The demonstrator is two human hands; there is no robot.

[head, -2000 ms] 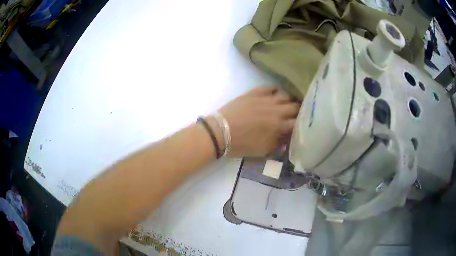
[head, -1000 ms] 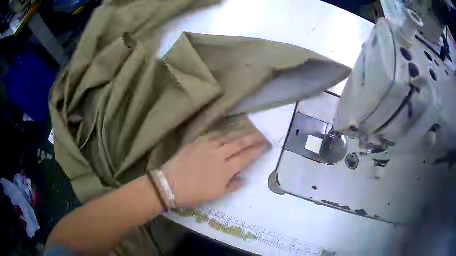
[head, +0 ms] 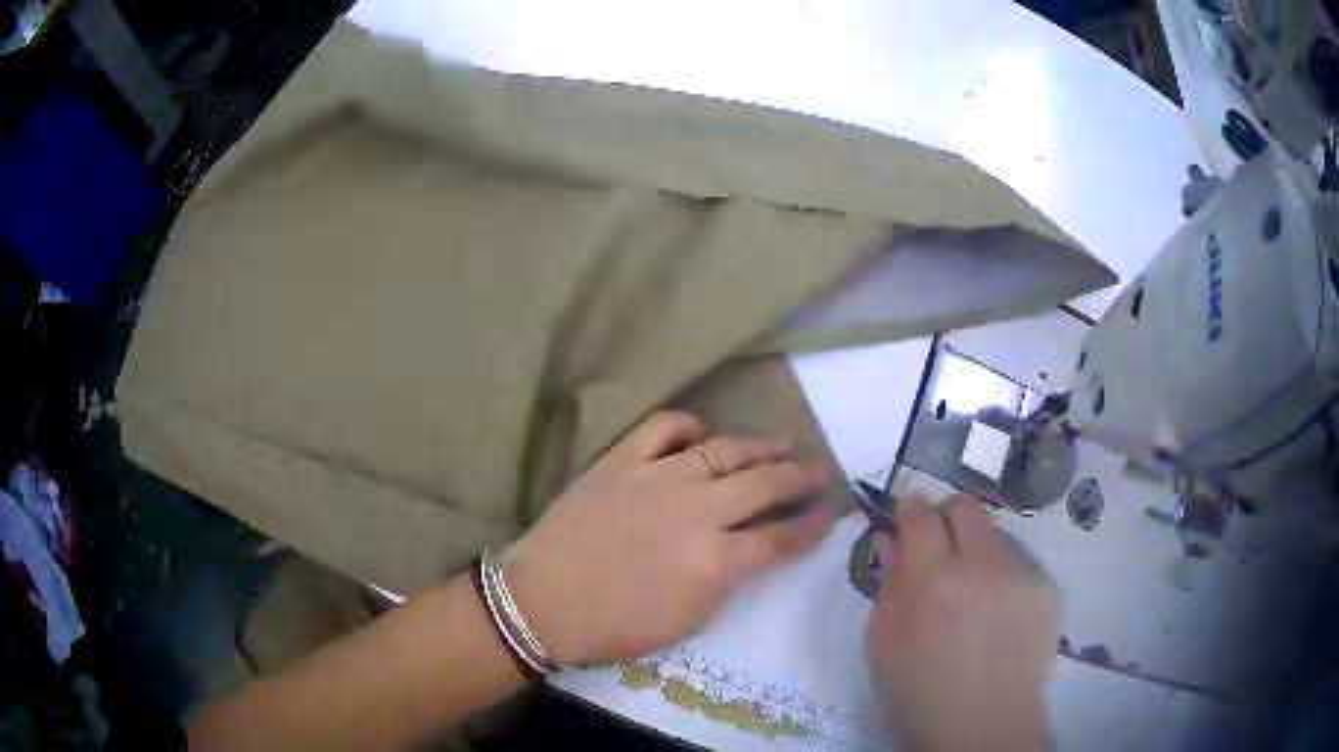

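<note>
A khaki garment (head: 397,279) lies spread over the left and middle of the white table, with a raw edge and a pointed part reaching towards the machine. My left hand (head: 690,544) lies on its near edge, fingers bent, gripping or pressing the cloth; which of the two I cannot tell. My right hand (head: 962,617), blurred, is closed around small dark thread snips (head: 872,504), whose tip is at the cloth's corner beside my left fingertips. The white sewing machine head (head: 1212,316) stands at the right.
The machine bed (head: 1101,588) with its needle plate and a pale square (head: 985,450) lies beside my right hand. A worn printed ruler (head: 720,702) runs along the table's near edge. A blue bin (head: 81,191) and white scraps (head: 44,566) are at the far left, beyond the table.
The garment has come from behind the machine to the left and now lies flatter. My right hand has come into view with the snips. The machine appears further right.
</note>
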